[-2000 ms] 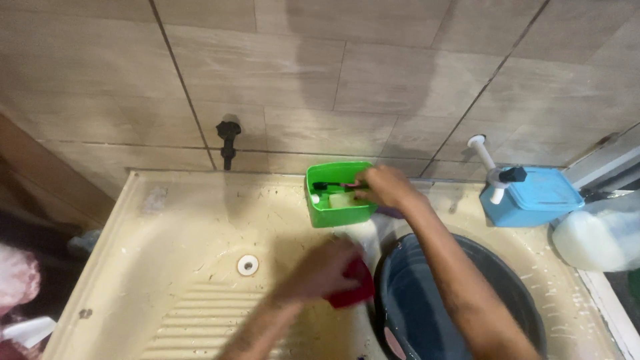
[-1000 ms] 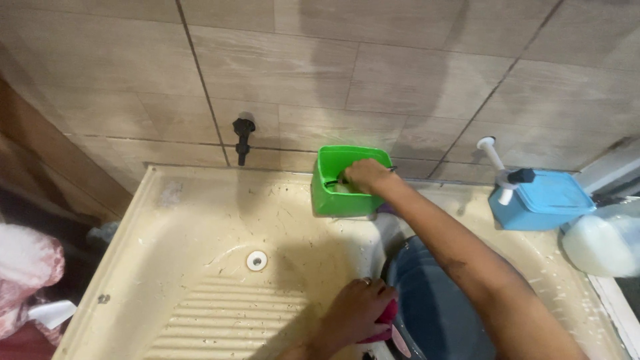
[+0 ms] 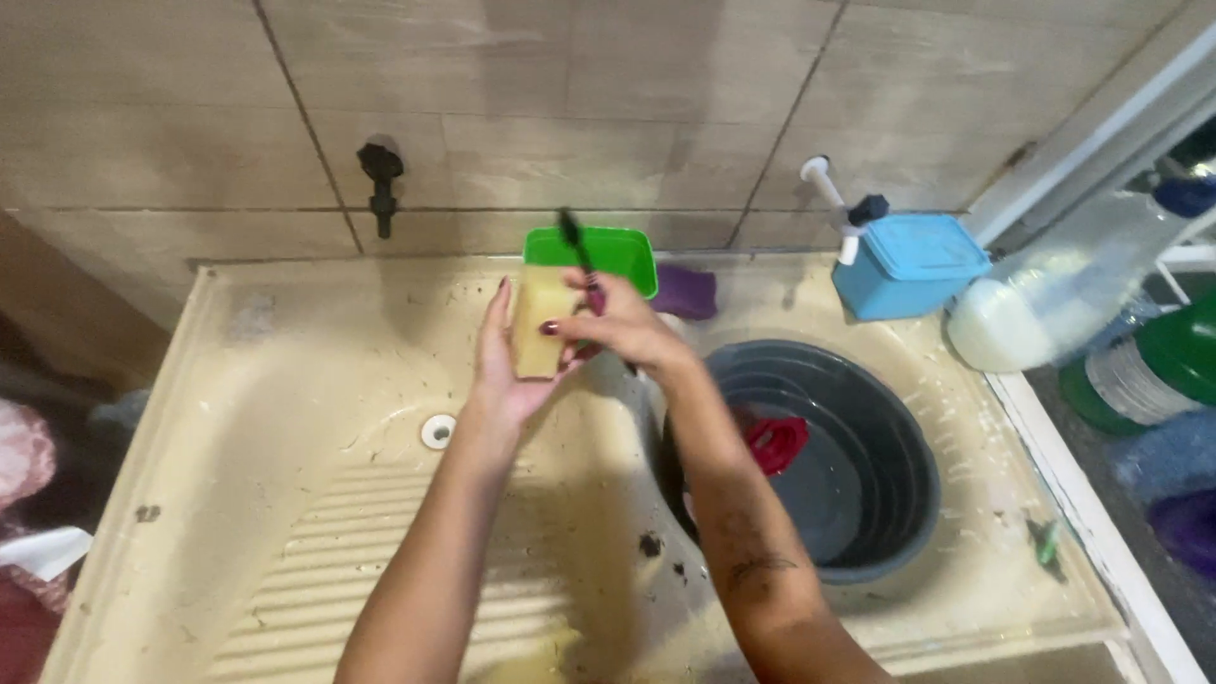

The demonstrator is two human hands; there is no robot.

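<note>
A pale yellow bar of soap (image 3: 541,328) stands between my hands, above the double laundry sink. My left hand (image 3: 508,356) cups it from the left and below. My right hand (image 3: 622,318) touches its right side with the thumb and grips a small black brush (image 3: 578,242) with a dark pink handle, its head pointing up. Just behind is a green plastic container (image 3: 622,249), partly covered by the soap and my right hand. A red cloth (image 3: 778,444) lies in the dark grey basin (image 3: 917,475) to the right, partly hidden by my right forearm.
A black tap (image 3: 382,185) and a white tap (image 3: 826,190) come out of the tiled wall. A purple item (image 3: 686,292) lies beside the green container. At the right are a lidded blue box (image 3: 912,271) and bottles. The left sink has a drain (image 3: 438,432) and a ribbed washboard.
My right hand has come out of the green container with the brush. My left hand has let go of the red cloth, which is now in the basin, and moved up to the soap.
</note>
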